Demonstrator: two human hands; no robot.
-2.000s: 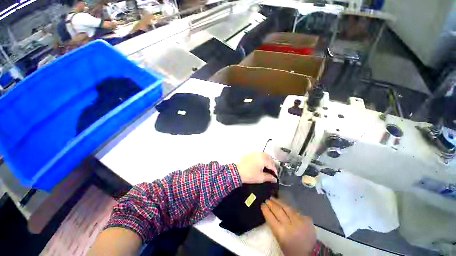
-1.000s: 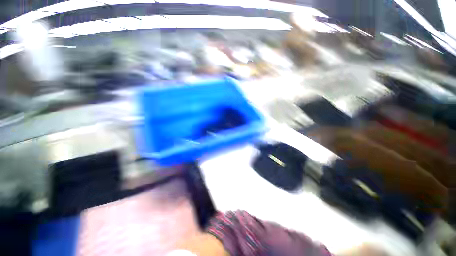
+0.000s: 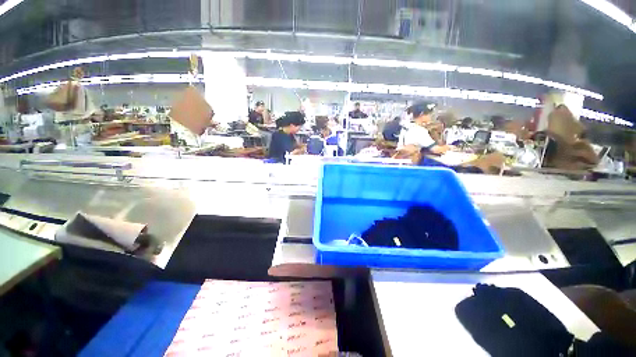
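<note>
Neither of my hands is clearly in view; only a small blurred bit shows at the bottom edge, and I cannot tell what it is. The blue plastic tote [image 3: 411, 261] stands in front of me, right of centre, with loose black pieces [image 3: 418, 230] and a small white loop inside. A stack of black pieces [image 3: 512, 324] with a yellowish sticker lies on the white table [image 3: 411, 307] at lower right. The sewing machine is out of the picture.
A pink printed sheet or carton top [image 3: 258, 317] lies at lower centre beside a blue surface [image 3: 143, 321]. A folded pale and brown piece [image 3: 104, 230] lies at left. Several workers sit further back. A brown carton edge [image 3: 607, 307] shows at right.
The view has swung left and up from the machine to the tote and the sewing floor. Both hands, seen on the black piece earlier, have left the clear view.
</note>
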